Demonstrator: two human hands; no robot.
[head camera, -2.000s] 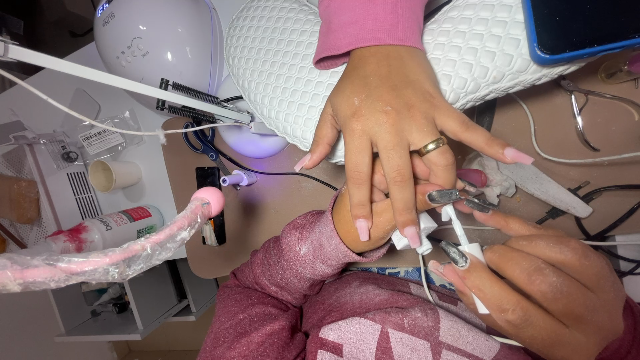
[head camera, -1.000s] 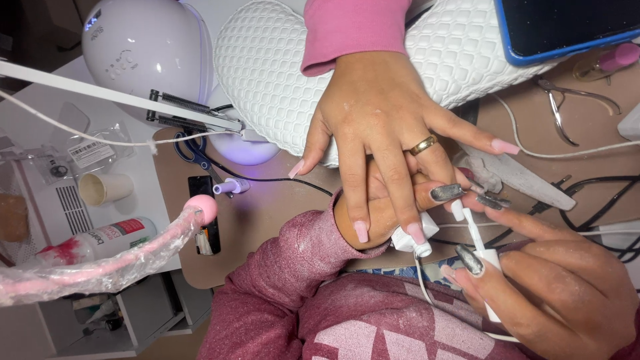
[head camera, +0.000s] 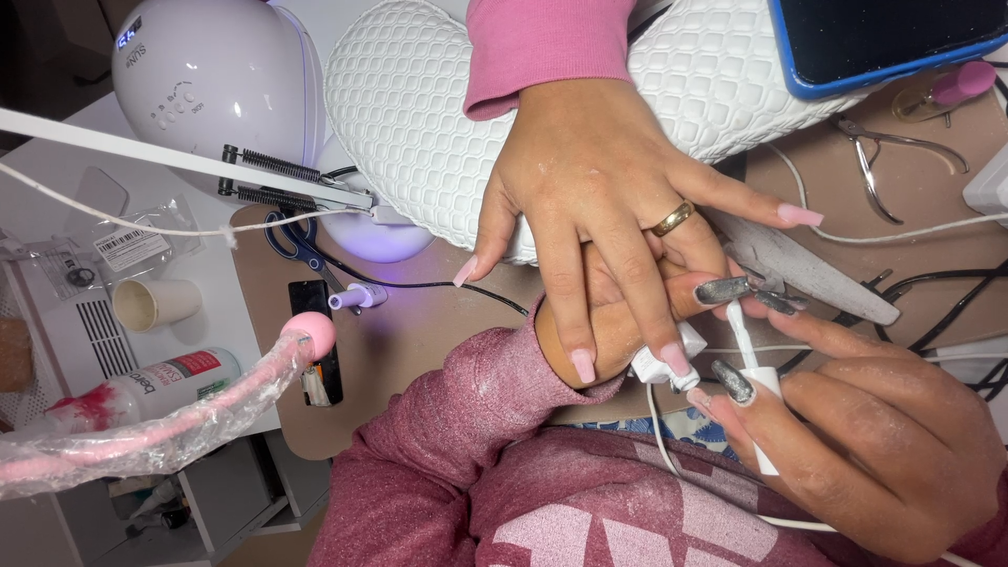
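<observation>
My left hand (head camera: 613, 335) lies palm up beneath another person's hand (head camera: 591, 185), which comes from a pink sleeve, wears a gold ring and has long pink nails. My left thumb, with a grey glitter nail, pinches that person's ring finger, whose tip is mostly hidden. In my right hand (head camera: 874, 441) is a white-capped nail brush (head camera: 743, 335), held between thumb and fingers; its white bristles meet the area beside my left thumbnail. Under the other person's middle fingertip sits a small white block (head camera: 689, 344) near a white cable.
A quilted white cushion (head camera: 417, 118), a nail lamp (head camera: 220, 87) and a blue-cased phone (head camera: 890, 39) lie beyond the hands. Cuticle nippers (head camera: 866, 161), a nail file (head camera: 819, 272) and cables are at right. Scissors (head camera: 303, 244), a small bottle (head camera: 358, 296) and a pink ball-tipped arm (head camera: 307, 335) stand left.
The brush in my right hand has shifted slightly, its bristles now closer to my left thumbnail. My left hand keeps its hold on the other person's finger.
</observation>
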